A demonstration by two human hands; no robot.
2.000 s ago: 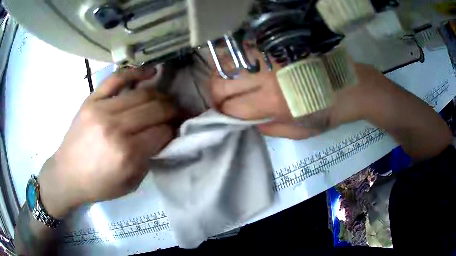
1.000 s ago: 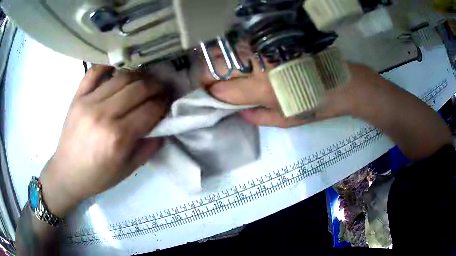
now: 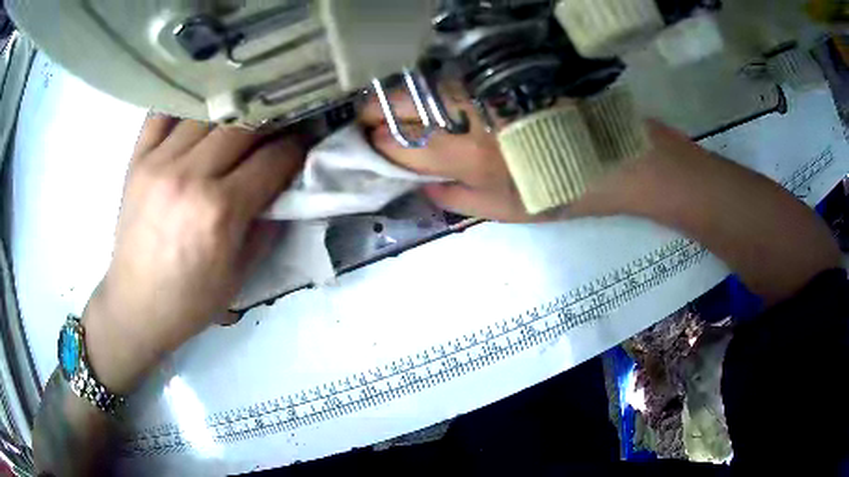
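The pale grey cloth workpiece [image 3: 349, 177] lies bunched under the sewing machine [image 3: 270, 56]. My left hand [image 3: 191, 210], with a watch at the wrist, grips its left side; the fingertips are partly hidden under the machine head. My right hand [image 3: 475, 168] holds the cloth's right side between thumb and fingers, partly hidden behind the wire thread guides [image 3: 410, 116] and a ribbed cream knob [image 3: 549, 160]. The silver slide plate [image 3: 372, 238] shows below the cloth. The needles and presser foot cannot be made out.
A printed ruler [image 3: 447, 354] runs along the front of the white table [image 3: 503, 270]. At the lower right, a blue crate [image 3: 629, 438] holds brownish scraps and pale cloth. Dark clothing shows below the table edge.
The cloth has moved up and away under the machine head, its hanging end has left the ruler, and the slide plate is now uncovered. Both hands have moved slightly up and still hold the cloth.
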